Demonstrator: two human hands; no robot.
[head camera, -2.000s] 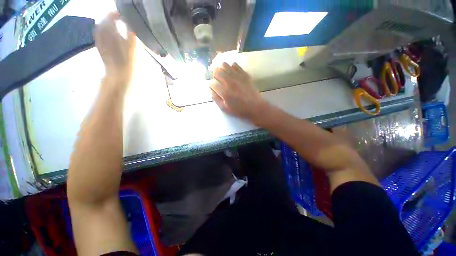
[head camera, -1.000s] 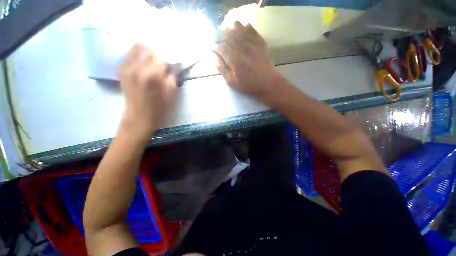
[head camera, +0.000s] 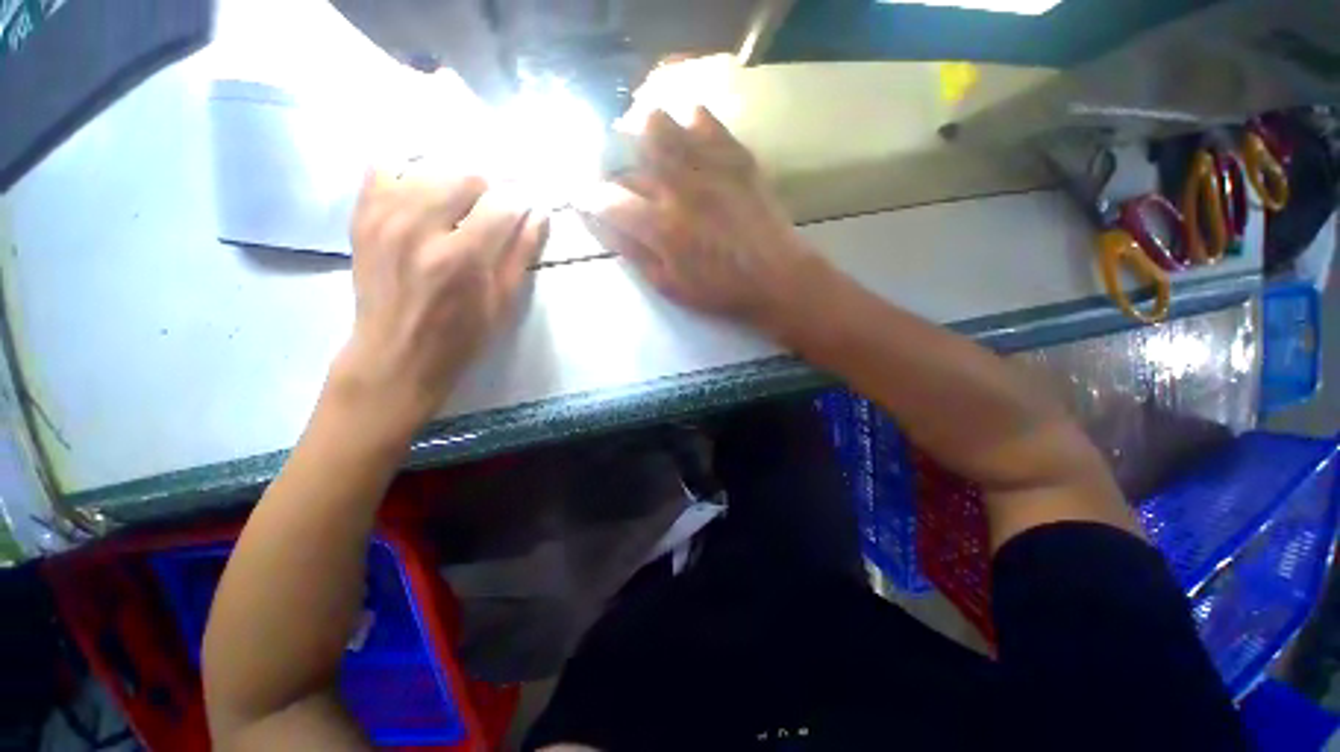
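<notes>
A cut fabric panel (head camera: 282, 174), pale grey, lies flat on the white table left of the sewing machine (head camera: 573, 33). Its right part runs under my left hand (head camera: 429, 272) into the lamp glare. My left hand is palm down on it, with fingers bent and thumb toward the needle area. My right hand (head camera: 698, 221) is beside the needle area, slightly blurred, with its fingertips in the glare. Whether it grips the fabric cannot be told. The presser foot and needle are lost in the glare. A dark grey strip (head camera: 91, 77) lies at the upper left.
Several scissors with orange and dark red handles (head camera: 1135, 275) rest at the right table edge. The green table edge (head camera: 617, 394) runs in front of me. Below left is a red basket (head camera: 441, 646) holding a blue basket (head camera: 404, 683). More blue baskets (head camera: 1234, 507) stand at right.
My left hand has come from the machine's upper left down to the fabric panel, which now lies by the needle area. My right hand stays near the needle. The view has shifted.
</notes>
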